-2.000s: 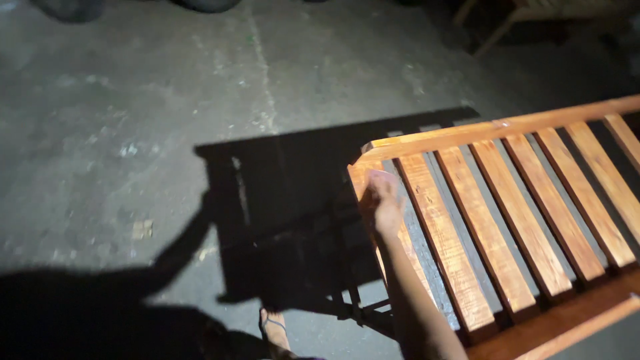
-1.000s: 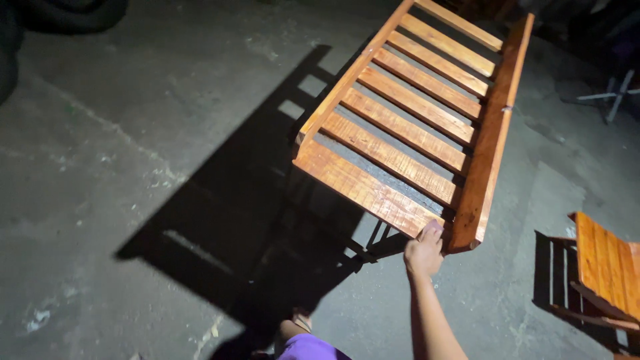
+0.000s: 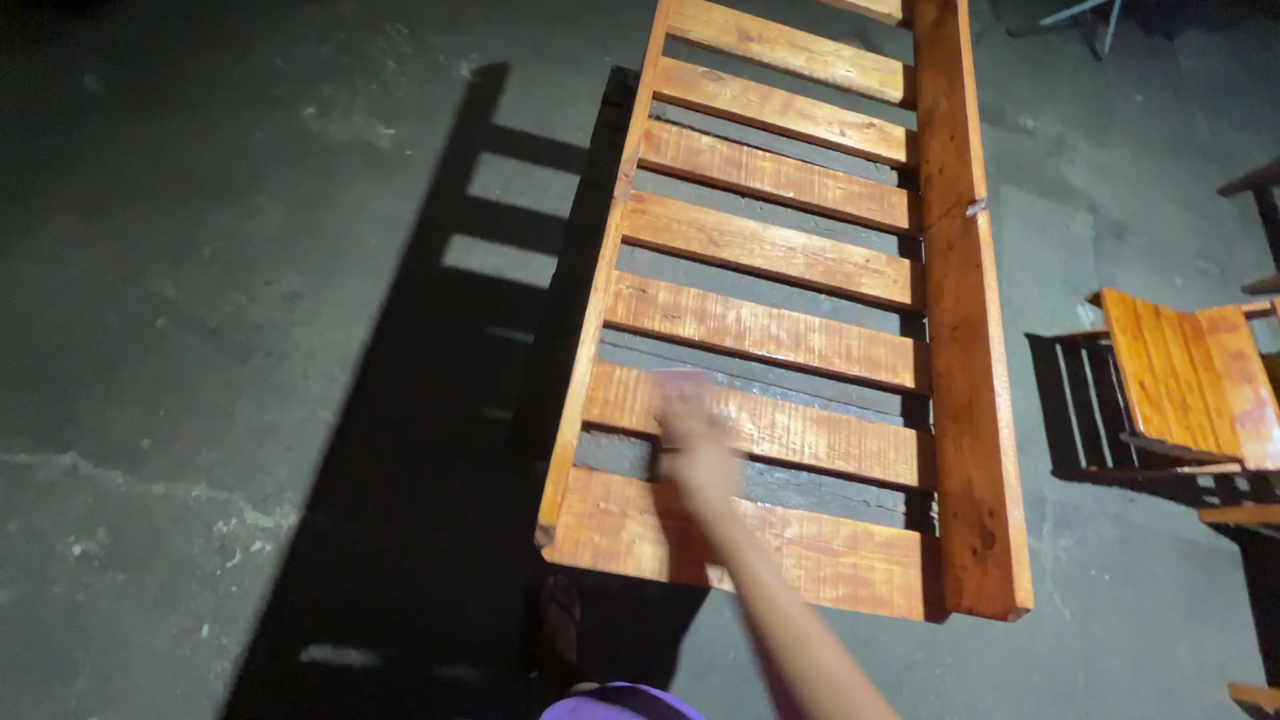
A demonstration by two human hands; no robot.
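Note:
A slatted wooden frame (image 3: 770, 320), glossy orange-brown, spans the middle of the view, with several cross slats between a narrow left rail and a wide right rail (image 3: 965, 400). My right hand (image 3: 700, 450), blurred, is over the second slat from the near end (image 3: 830, 430), its forearm coming up from the bottom right. A small pinkish pad or piece of sheet (image 3: 682, 380) shows at its fingertips, pressed on or just above that slat; which of the two I cannot tell. My left hand is not in view.
A wooden folding chair (image 3: 1180, 380) stands on the concrete floor (image 3: 180, 300) at the right. Metal legs (image 3: 1095, 20) show at the top right. My foot (image 3: 560, 620) is below the frame's near left corner, beside purple clothing (image 3: 620, 702).
My right hand has moved from the end slat beside the wide rail to the second slat, nearer the narrow rail. The view has shifted, and the frame is seen from closer.

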